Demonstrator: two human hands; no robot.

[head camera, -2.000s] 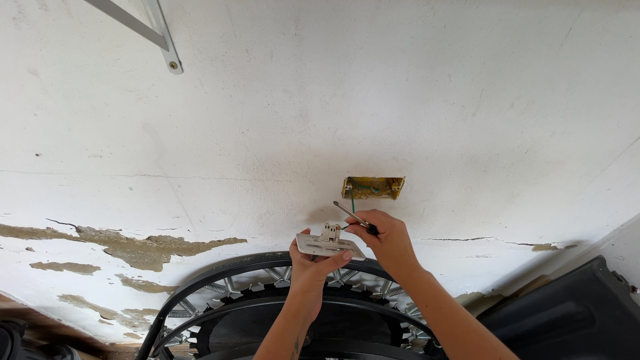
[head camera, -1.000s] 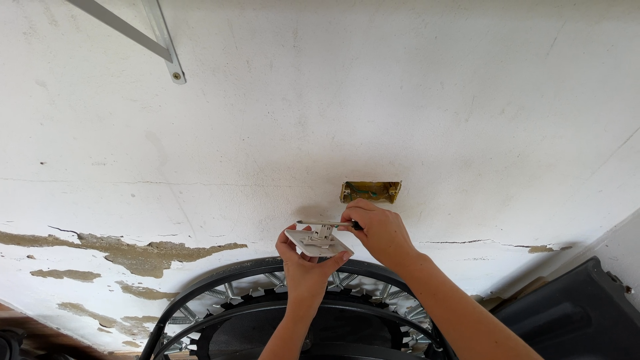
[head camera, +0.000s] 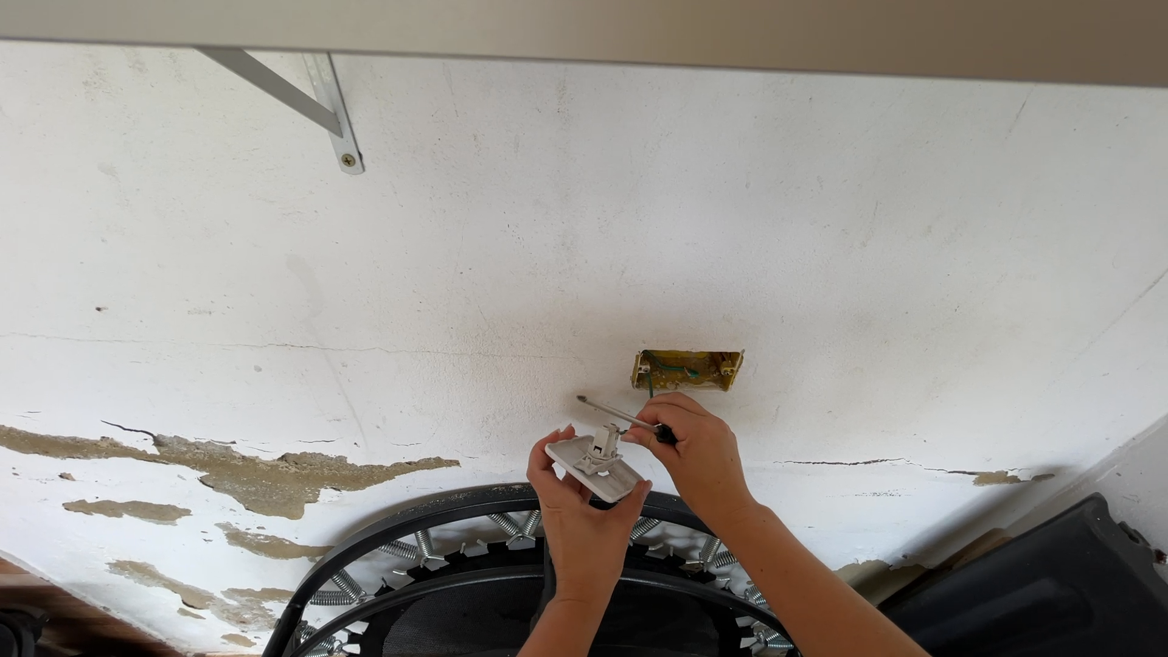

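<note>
My left hand (head camera: 584, 520) holds a white electrical cover plate (head camera: 598, 470) by its edges, its back turned up with a small module (head camera: 604, 443) standing out of it. My right hand (head camera: 698, 447) grips a screwdriver (head camera: 620, 413) with a dark handle, its tip pointing up and left. The right fingertips are close beside the module; whether they pinch a wire there is hard to tell. Above the right hand, a yellow recessed wall box (head camera: 689, 370) sits in the white wall, with a green wire (head camera: 651, 379) coming down from it behind the hand.
A small trampoline (head camera: 411, 511) with metal springs leans below the hands. At the lower right lies a black plastic object (head camera: 1022, 584). The wall (head camera: 456, 228) has peeling patches at the left. A shelf edge (head camera: 584, 57) and its metal bracket (head camera: 342, 123) are above.
The plate has been tilted in my left hand, and the screwdriver now points up and left, clear of it. The view has shifted so that the shelf edge shows at the top.
</note>
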